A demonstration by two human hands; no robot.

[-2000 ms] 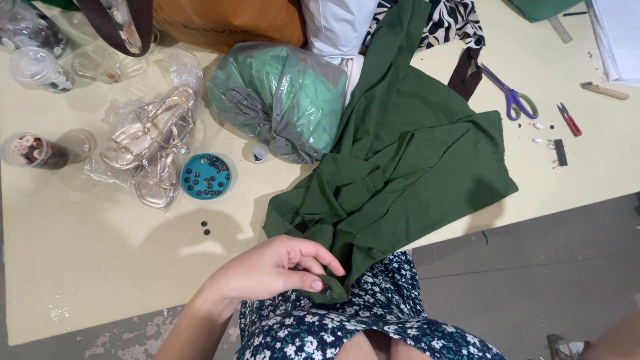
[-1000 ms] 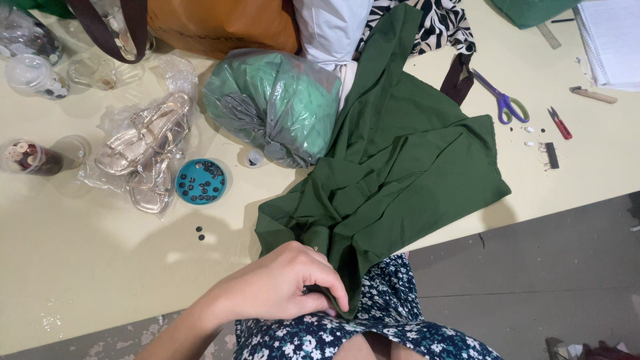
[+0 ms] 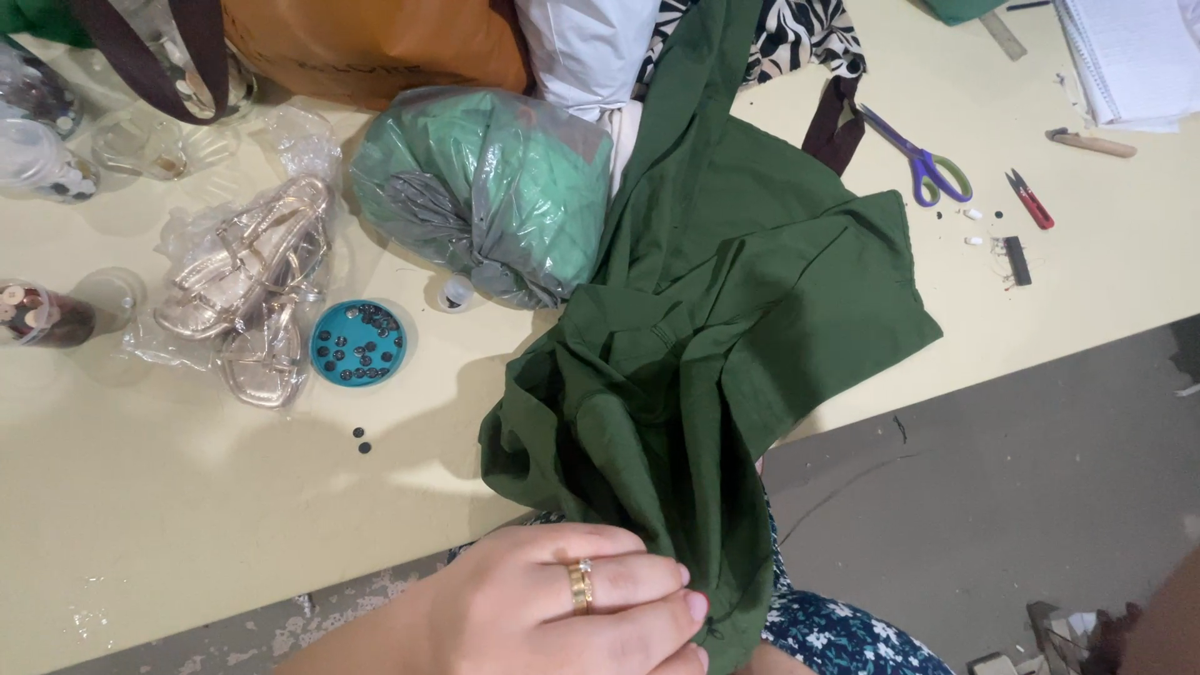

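Note:
My left hand [image 3: 581,605], with gold rings on one finger, grips the lower end of a dark green cloth garment [image 3: 797,309] over my lap at the bottom. The cloth lies in folds across the table edge. A dark thread loop shows on it beside my fingertips. My right hand is not recognisable; a bit of skin at the bottom edge could be hand or leg. Left of the cloth, a teal round lid [image 3: 358,343] holds several dark buttons, and two loose buttons [image 3: 362,441] lie below it.
Bagged metallic sandals [image 3: 253,281], a plastic bag of green cloth [image 3: 487,187] and an orange bag [image 3: 375,47] stand left and behind. Purple-green scissors [image 3: 923,169], red thread snips [image 3: 1031,200], a seam-ripper-like wooden-handled tool [image 3: 1092,142] and a notebook [image 3: 1130,56] lie right. The table edge [image 3: 1031,300] slants across.
My left hand has moved lower, toward the bottom edge, with the end of the green cloth in it. The cloth's near folds have been drawn down over my lap.

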